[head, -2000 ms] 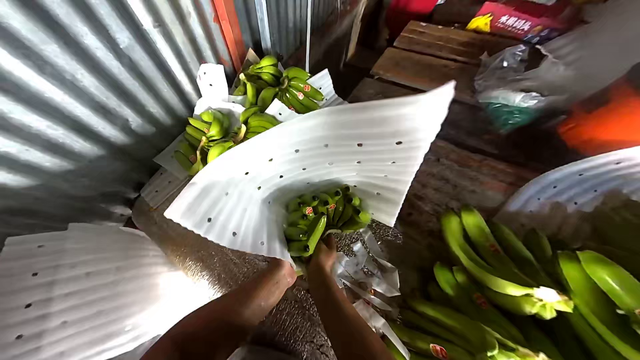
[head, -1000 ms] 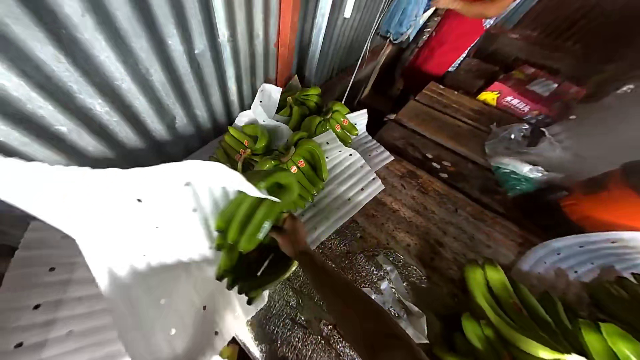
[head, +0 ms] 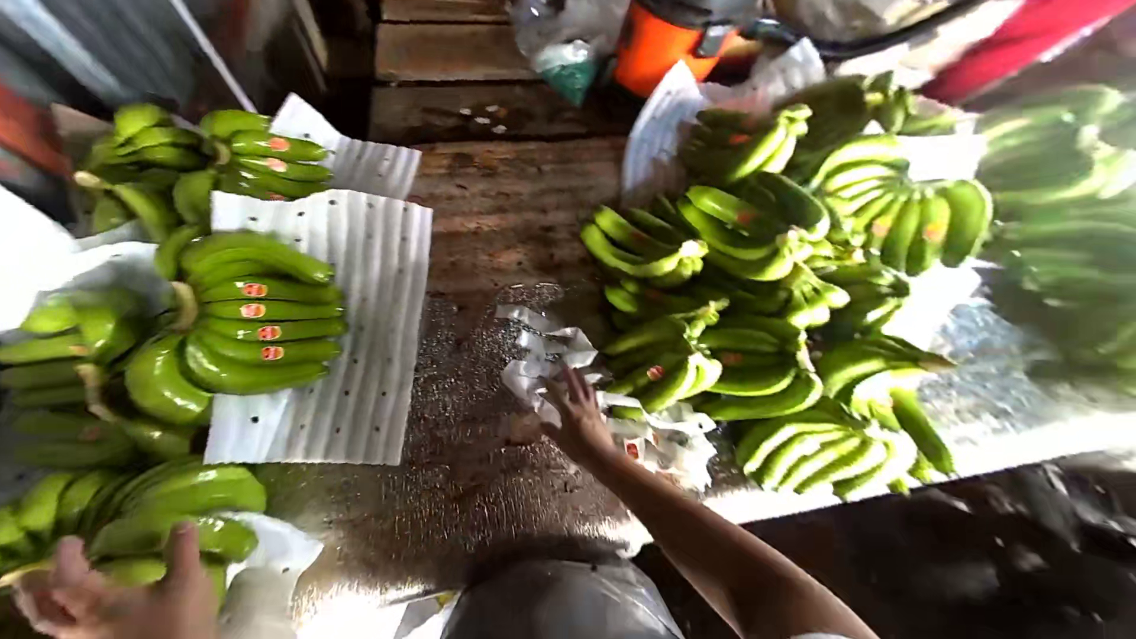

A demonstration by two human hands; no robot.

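Observation:
My left hand, blurred at the bottom left corner, has its fingers apart beside a green banana hand. I cannot tell whether it touches the fruit. My right hand reaches over the wet wooden table, fingers spread, at crumpled white backing paper. More crumpled paper with red stickers lies right of the wrist. On the left, a banana hand with red stickers rests partly on a perforated white foam sheet. A pile of green banana hands lies right of my right hand.
Another stickered banana hand sits on foam at the back left. Behind the table are wooden planks, a plastic bag with green contents and an orange container. The table's front edge runs along the lower right.
The view has swung right. A second ago my right hand was at a banana hand beside white foam on the left; now it is at the crumpled paper, away from that fruit.

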